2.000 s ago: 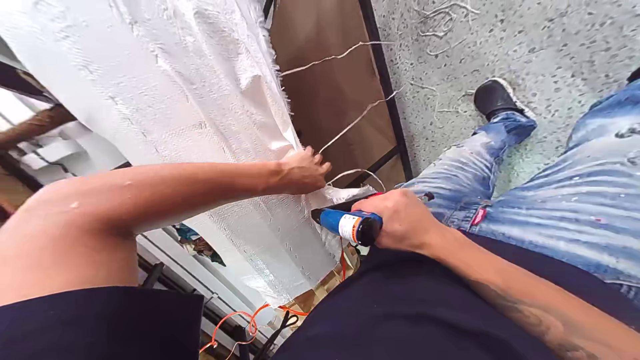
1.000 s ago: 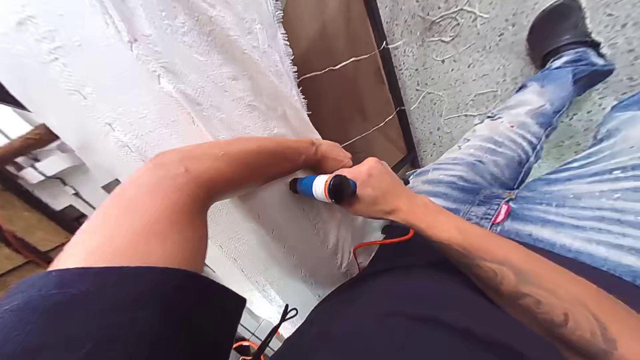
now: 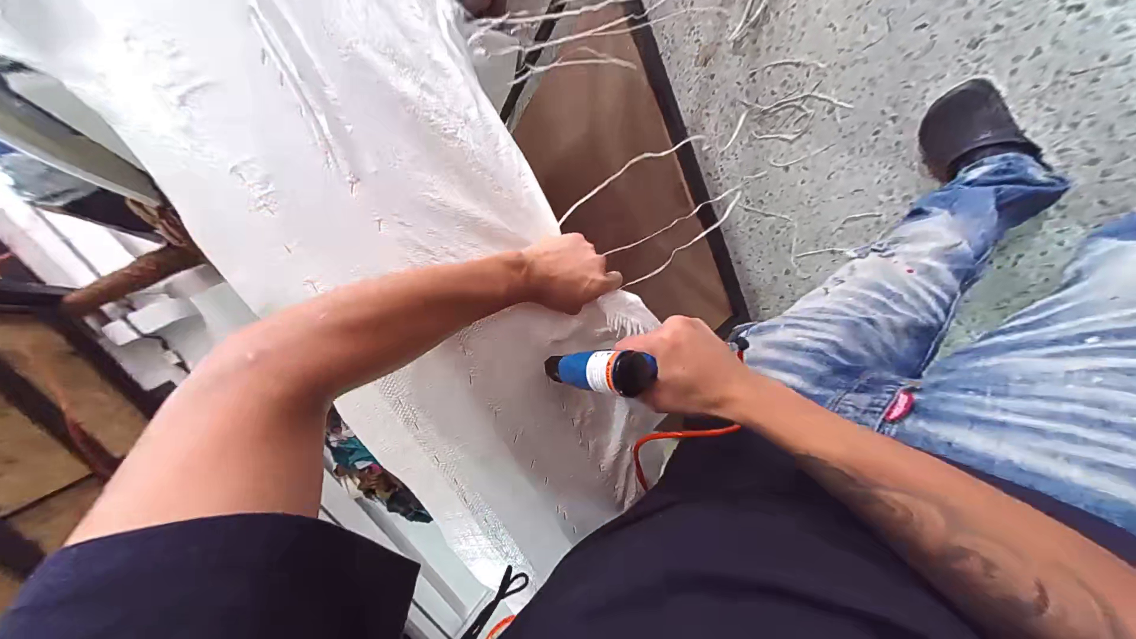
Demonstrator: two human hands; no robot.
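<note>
White textured fabric [image 3: 382, 204] lies spread from the upper left down to my body, with stray threads along its right edge. My left hand [image 3: 571, 273] is closed on a fold of the fabric at that edge. Just below and to the right, my right hand [image 3: 683, 366] grips a blue and black handheld power tool [image 3: 586, 369], its exact kind unclear. The tool's dark end points left over the fabric. An orange hose or cord [image 3: 652, 437] curves below my right hand.
A brown panel with a dark frame [image 3: 612, 151] stands beside the fabric. Loose white threads [image 3: 790, 106] lie on the speckled floor [image 3: 870, 53]. My shoe [image 3: 972, 124] is at upper right. Shelving and a brown branch-like piece [image 3: 133, 280] are at left.
My left hand, open on the fabric's edge two seconds ago, is now closed on a fold. The tool stays in my right hand. More threads show at the top.
</note>
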